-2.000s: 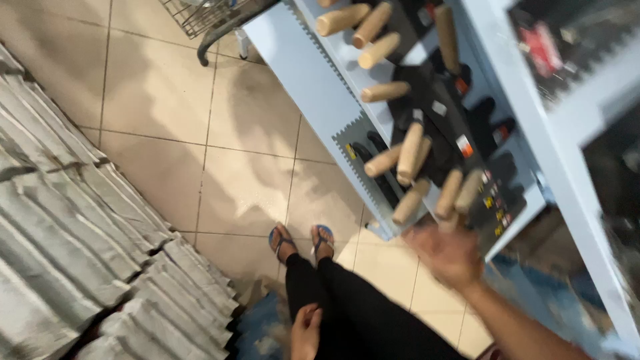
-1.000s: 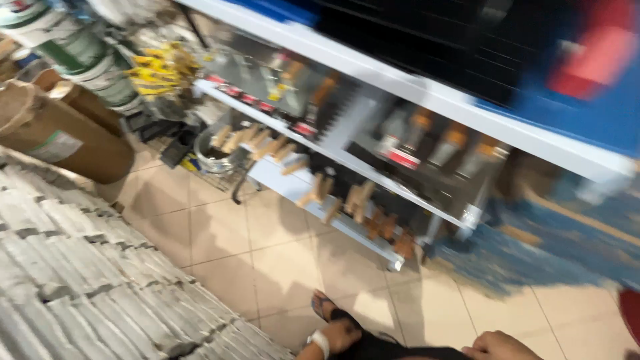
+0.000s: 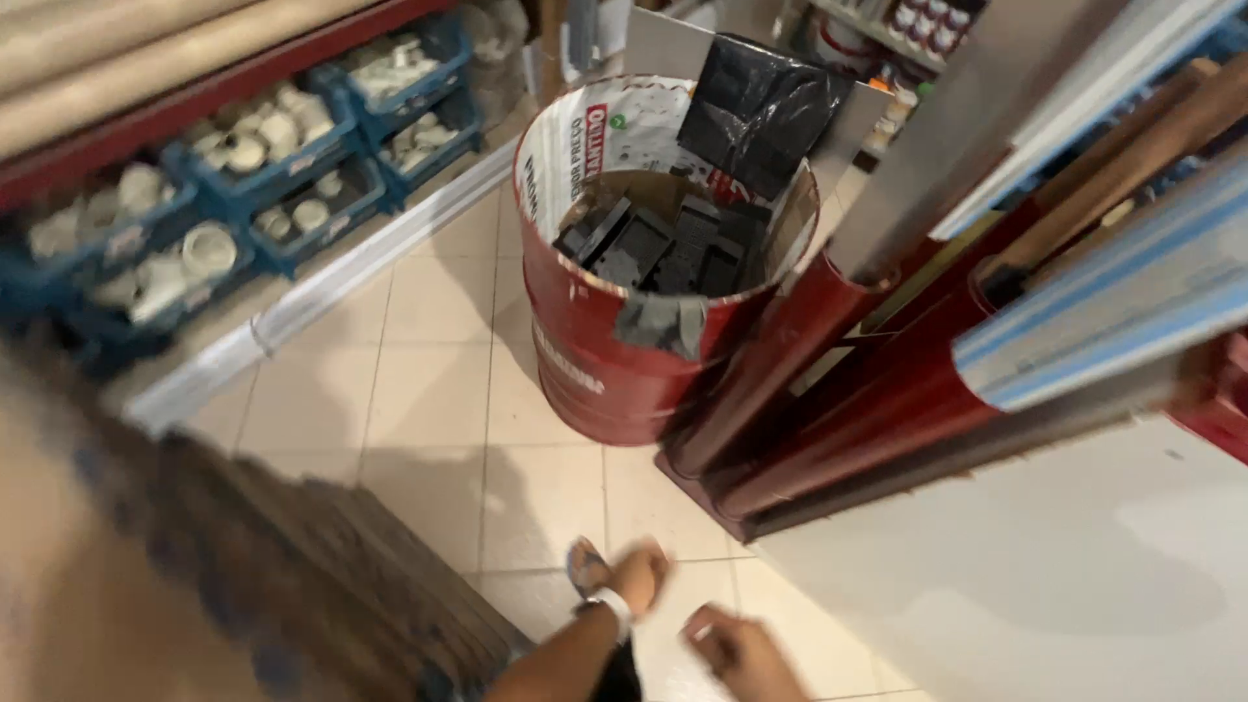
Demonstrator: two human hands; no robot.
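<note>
Low in the view my left hand (image 3: 642,577), with a white band at its wrist, hangs over the tiled floor (image 3: 429,409) near my sandalled foot. It is blurred, and no object shows in it. To its right is my right hand (image 3: 733,648), its fingers curled and blurred; whether they are closed is unclear, and no object shows there either. Both hands are apart from everything around them. Beyond them stands a red metal drum (image 3: 624,380) holding black plastic parts (image 3: 663,249), with a black plastic-wrapped package (image 3: 760,112) leaning at its rim.
Blue plastic bins (image 3: 317,205) of pale pipe fittings line the left side, above a white pipe (image 3: 322,317) along the floor. Red tubes (image 3: 868,429) holding long profiles stand at the right, beside a white panel (image 3: 1024,556). Dark stacked corrugated material (image 3: 322,546) is at lower left.
The view has swung from the shelf of wooden-handled tools to the drum and bins. Two seconds ago my right hand was beside those handles; now it is away from them.
</note>
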